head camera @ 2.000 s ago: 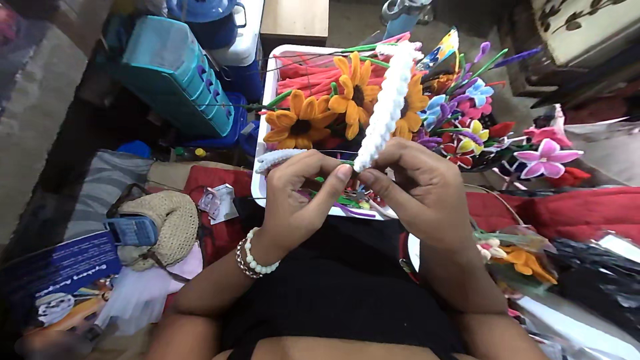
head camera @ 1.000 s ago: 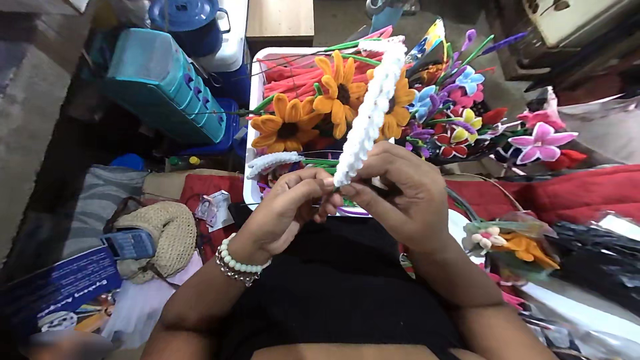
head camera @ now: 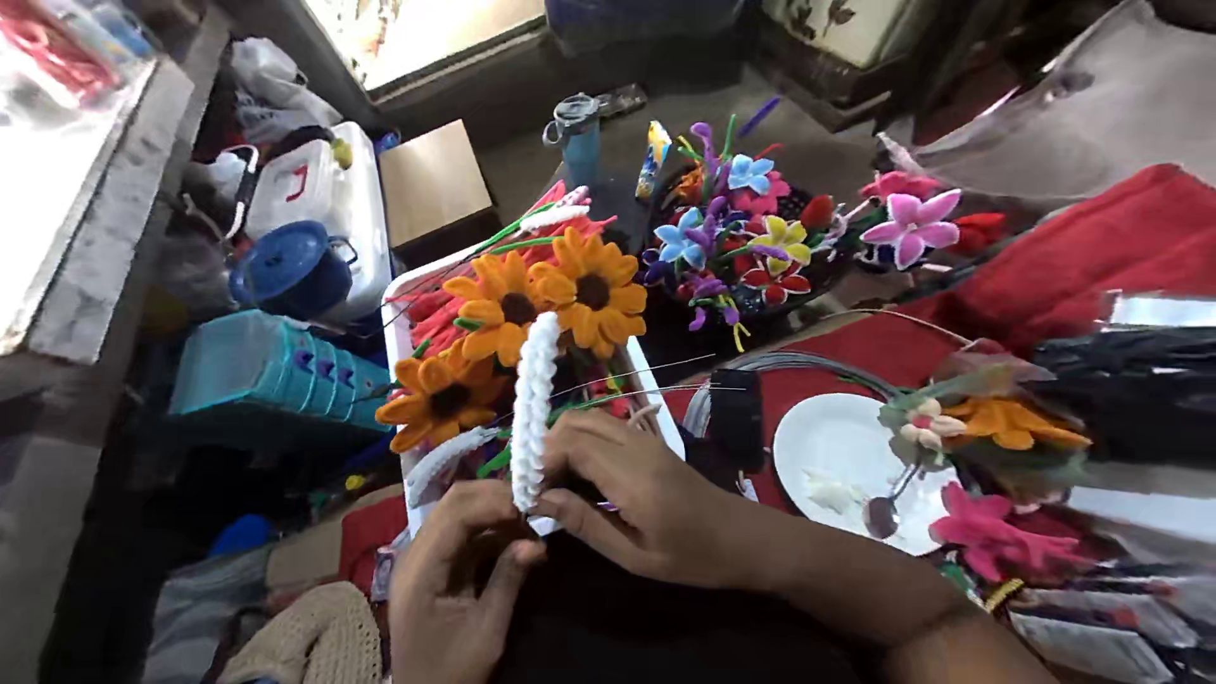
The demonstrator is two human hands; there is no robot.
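Note:
A white braided fuzzy strip, seemingly of pipe cleaners (head camera: pixel 535 408), stands upright between my hands. My left hand (head camera: pixel 465 570) pinches its lower end, thumb and fingers close together. My right hand (head camera: pixel 636 494) grips the same end from the other side, its fingertips against the strip. Behind the strip, orange fuzzy flowers with dark centres (head camera: pixel 591 290) lie over a white plastic basket (head camera: pixel 655 380). A second white fuzzy piece (head camera: pixel 446 463) rests at the basket's near left, beside my left hand. Thin wires stick out to the right above my right hand.
A white plate (head camera: pixel 807 446) with a spoon lies right, near a wrapped orange flower (head camera: pixel 1012 423). Colourful fuzzy flowers (head camera: pixel 750 237) stand behind. Teal drawers (head camera: pixel 285 370), a blue pot (head camera: pixel 292 269) and a crocheted item (head camera: pixel 313 636) are at left; a lidded tumbler (head camera: pixel 578 138) stands at the back.
The view has swung strongly to the right, bringing the whole plate into sight. Both hands still hold the white strip's lower end; it now stands more upright in view.

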